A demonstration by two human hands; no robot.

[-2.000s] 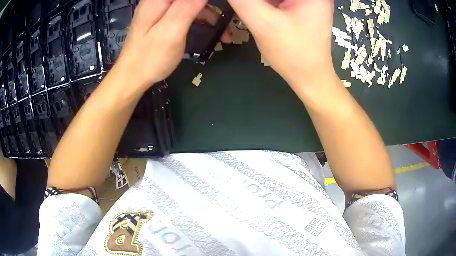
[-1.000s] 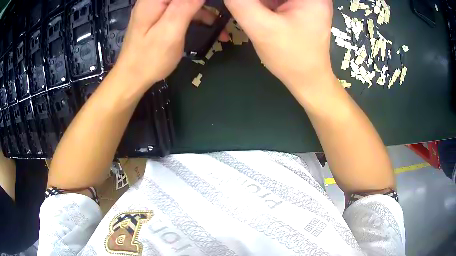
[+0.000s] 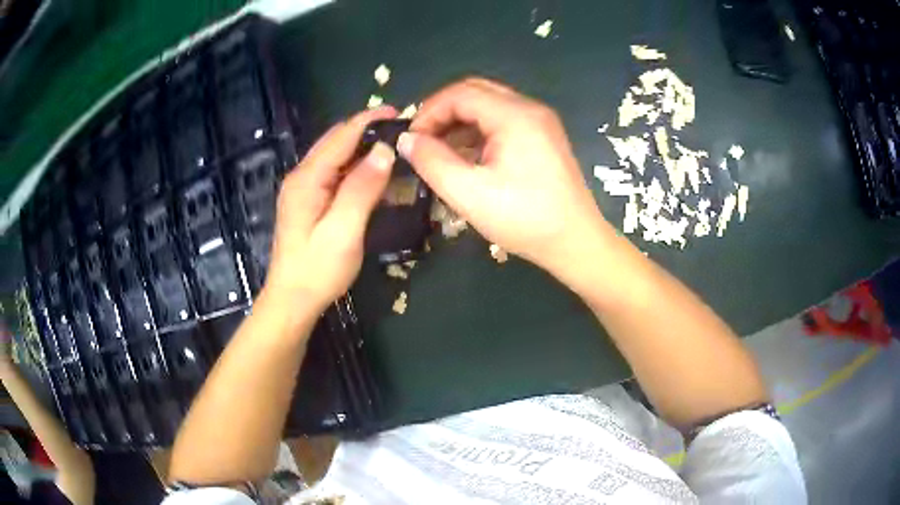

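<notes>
A black phone housing [image 3: 400, 232] is held upright above the green mat, between my two hands. My left hand [image 3: 331, 207] grips its left side, with the thumb near the top end. My right hand [image 3: 503, 163] has thumb and fingertips at the housing's top right corner; whether a small piece is between them cannot be told. Cream square pieces [image 3: 452, 225] lie around and under the housing, partly hidden by my right hand. A few single pieces lie above and below it, such as one small piece [image 3: 400, 302].
A black blister tray [image 3: 212, 245] with housings in its pockets covers the left. A pile of cream and white strips [image 3: 671, 178] lies to the right. A dark phone-like item [image 3: 752, 39] lies at upper right, beside a second black tray [image 3: 868, 108]. Another person's arm [image 3: 44, 424] shows at lower left.
The view has tilted and shifted, so hands, housing and strip pile sit lower in the picture. My right fingertips are now visible at the housing's top end. Both hands still hold the housing.
</notes>
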